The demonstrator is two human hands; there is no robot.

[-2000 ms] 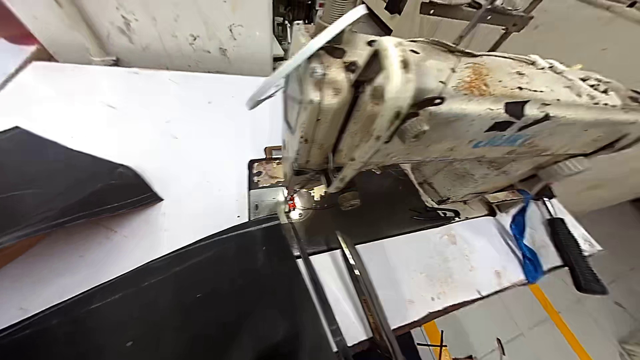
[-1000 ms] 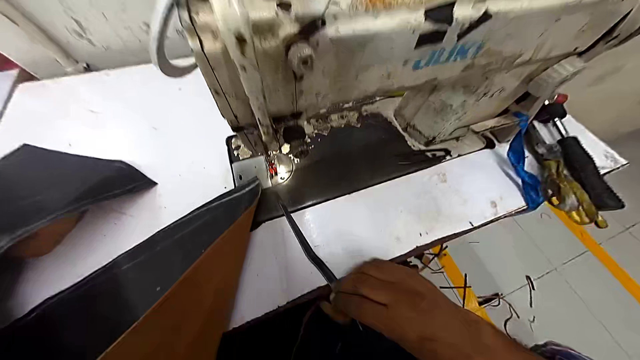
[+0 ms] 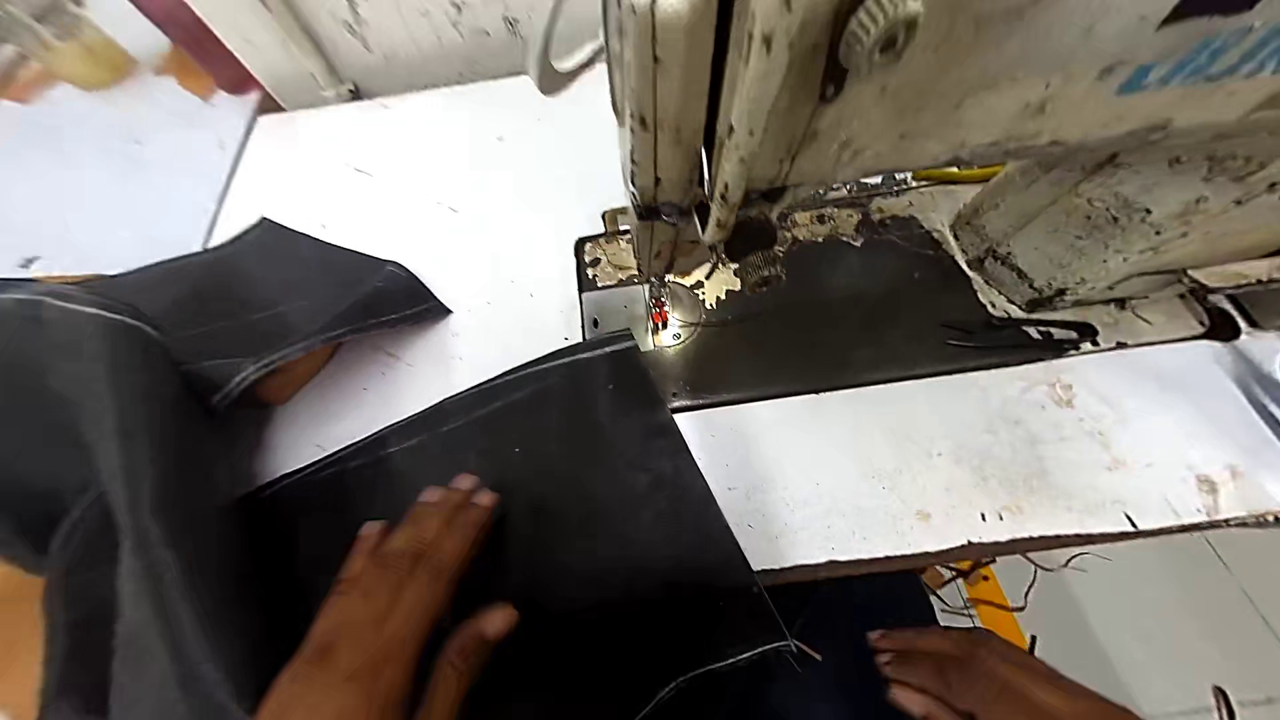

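My left hand [image 3: 400, 600] rests flat with spread fingers on a black leather-like panel [image 3: 540, 480], stitched in white along its edges. The panel's upper corner lies beside the needle plate [image 3: 620, 310] of an industrial sewing machine [image 3: 800, 110]. Near the table's front edge, at the lower right, my right hand [image 3: 950, 670] holds nothing visible; its fingers are slightly bent and apart. A folded part of the black material [image 3: 290, 290], with a brown underside, lies at the left. Tweezers or thread snips [image 3: 1050, 330] lie on the machine bed.
The white tabletop [image 3: 850, 480] has a rough front edge. Cut threads [image 3: 1030, 590] hang or lie beyond it, over the tiled floor. A wall stands behind the table, and another white surface [image 3: 120, 170] is at the upper left.
The dark pointed tool held by my right hand one second ago is no longer in that hand. My left hand has come into view on the panel, which now lies flatter, black side up.
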